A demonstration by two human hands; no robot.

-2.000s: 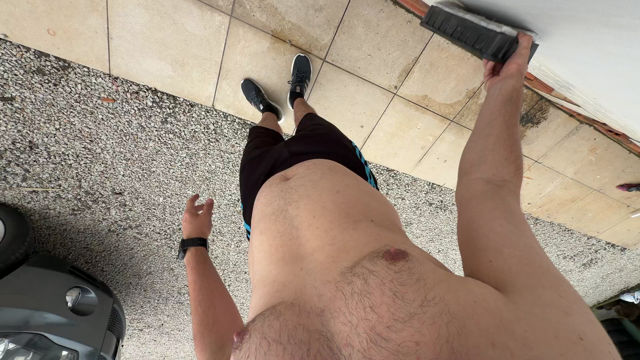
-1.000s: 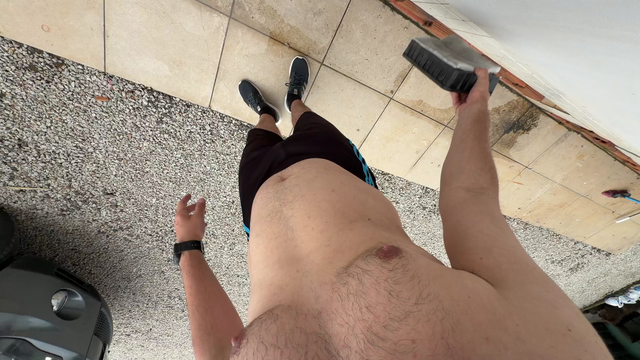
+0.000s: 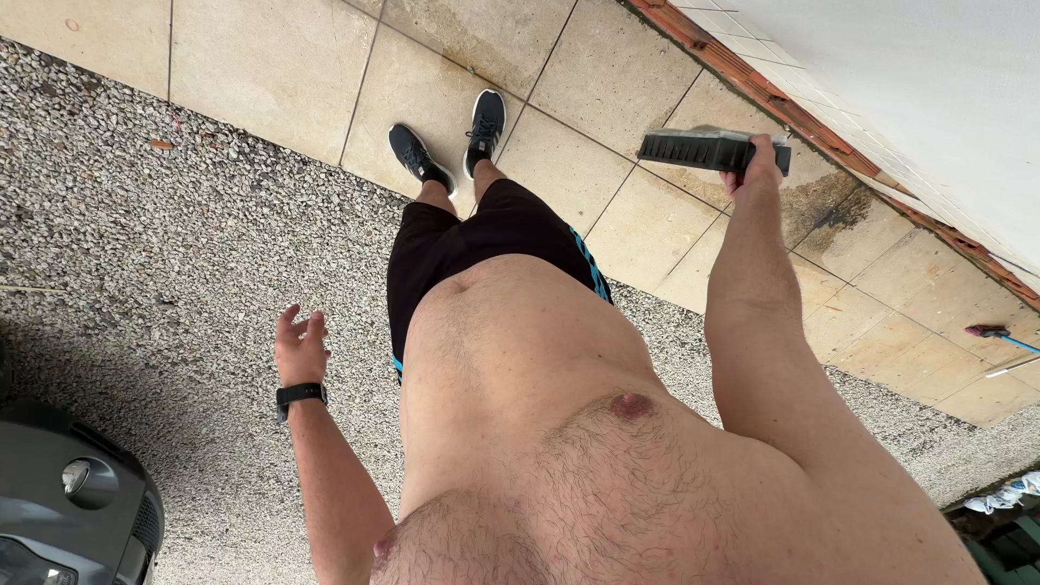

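My right hand grips one end of a rectangular black ribbed object with a greyish upper face, possibly plastic. This piece is held out at the upper right, over the tiled paving, with its long side roughly level in the view. The fingers wrap its lower edge, and part of them is hidden behind it. At the left, my left hand hangs over the gravel with its fingers apart and loosely bent, holding nothing. A black watch is on that wrist.
Beige paving tiles lie under my shoes, beside a strip of gravel. A white wall with broken brick edging borders them. A car's front corner is at lower left; a blue-handled brush lies at right.
My right hand has moved the black ribbed object away from the white wall, leftward and lower in the view, and its tilt has changed. The left hand has stayed nearly in place.
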